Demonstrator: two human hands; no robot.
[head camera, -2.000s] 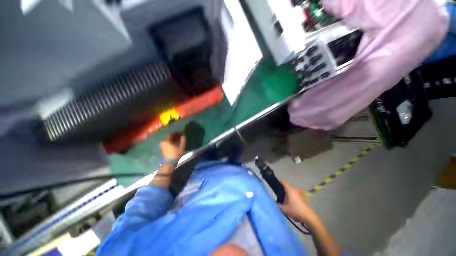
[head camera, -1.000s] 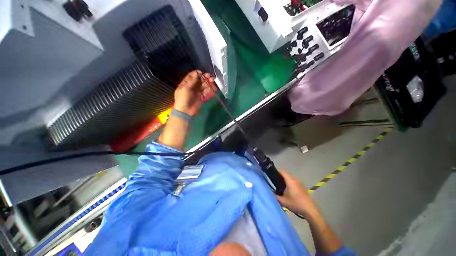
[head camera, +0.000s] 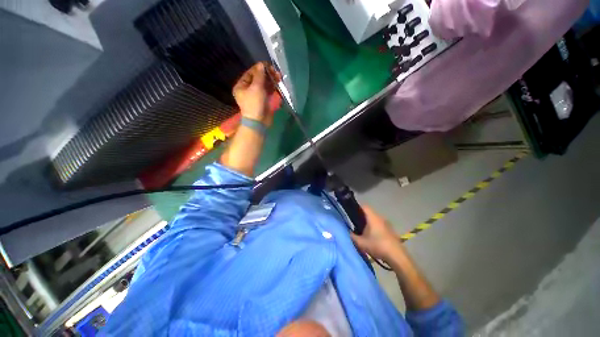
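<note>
My right hand (head camera: 377, 235) grips the black electric screwdriver (head camera: 347, 205) low in front of my body. Its long thin bit (head camera: 304, 129) points up and left to my left hand. My left hand (head camera: 255, 90) has its fingertips closed around the bit's tip at the housing's white edge panel (head camera: 266, 29). Whether a screw is between the fingertips is too small to tell. The grey housing (head camera: 125, 39) with its black ribbed part (head camera: 141, 125) lies left of the hand. The red-orange bar with a yellow middle (head camera: 212, 138) runs under it.
A black cord (head camera: 131, 193) crosses at the left to my left sleeve. The green-matted bench (head camera: 329, 79) has a metal edge. A coworker's pink sleeve (head camera: 447, 92) reaches in at upper right beside a white panel with black parts (head camera: 414, 39). A black bag (head camera: 559, 99) stands right.
My left hand went from low by the red bar up to the bit's tip, then slightly further up along the panel edge. The screwdriver rose and moved slightly left.
</note>
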